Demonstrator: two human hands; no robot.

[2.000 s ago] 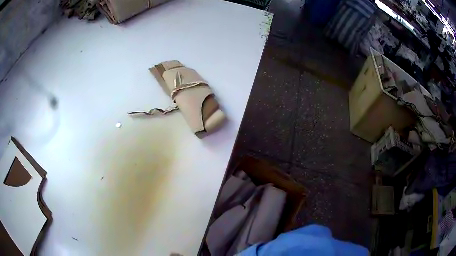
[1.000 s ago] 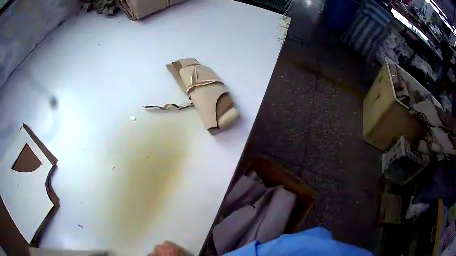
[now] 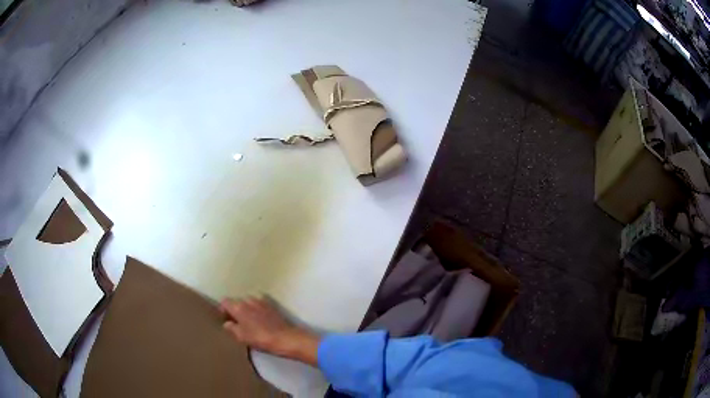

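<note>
My right hand (image 3: 261, 325) rests at the right edge of a large brown cut panel (image 3: 167, 334) that lies flat on the white table, its lower part cut off by the picture's edge. The fingers are bent onto the panel's edge; whether they hold anything small is hidden. The white marking template (image 3: 58, 272) lies on a stack of brown panels (image 3: 23, 334) at the left, brown showing through its window. My left hand is not in view.
A tied bundle (image 3: 354, 128) with a twisted fabric strip (image 3: 294, 140) lies towards the table's right edge. A small white round piece (image 3: 237, 157) lies near it. A carton of greyish rolls (image 3: 444, 295) stands below the edge. A cream bin (image 3: 634, 163) stands at the right.
The brown panel has come into view at the bottom, beside the template stack. My right hand and blue sleeve have moved up onto its edge. The view has shifted, moving table items right.
</note>
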